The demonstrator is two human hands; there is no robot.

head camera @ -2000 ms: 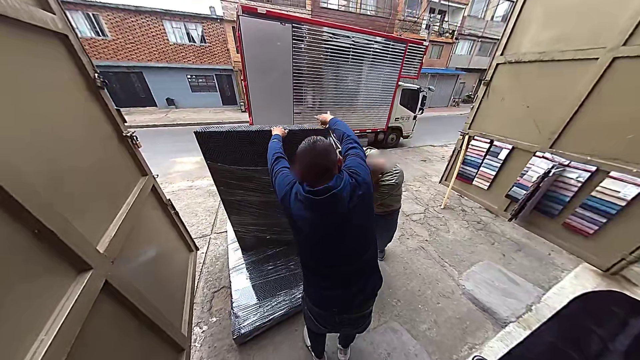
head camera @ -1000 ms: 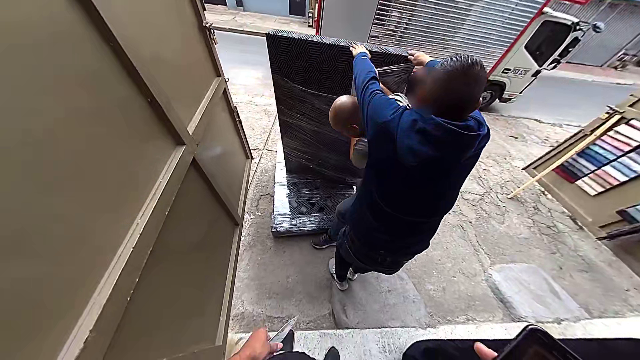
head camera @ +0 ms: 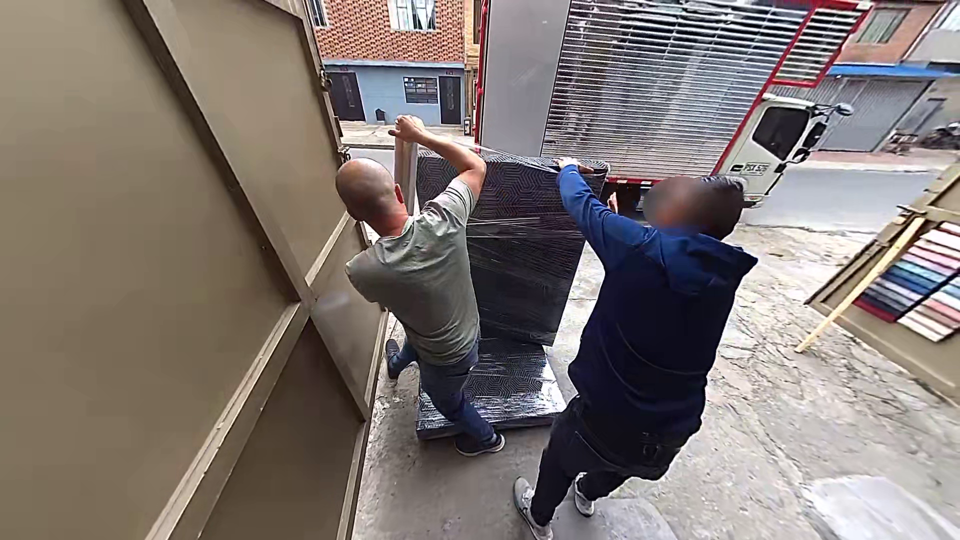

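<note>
Neither my left hand nor my right hand shows in the head view now. Two people stand at an upright dark patterned panel (head camera: 517, 262) covered in clear stretch film. On its left, a person in a grey-green shirt (head camera: 431, 285) raises a roll of stretch film (head camera: 406, 176) by its top. A strip of film (head camera: 502, 152) runs from the roll side across the panel's upper edge. The person in a dark blue hooded jacket (head camera: 645, 322) has one hand on that edge at the right. A second wrapped dark piece (head camera: 495, 386) lies flat at the panel's foot.
A tan metal door (head camera: 225, 225) fills the left side. Behind the panel a truck with a slatted metal body (head camera: 645, 82) is parked on the street. At the right, fabric swatches (head camera: 919, 277) hang on another door leaf, with a wooden stick (head camera: 859, 285) leaning there. The pavement (head camera: 780, 420) is cracked.
The person in the grey-green shirt, mostly hidden behind the other person before, now stands at the panel's left. My hands, at the bottom edge one second ago, are out of view.
</note>
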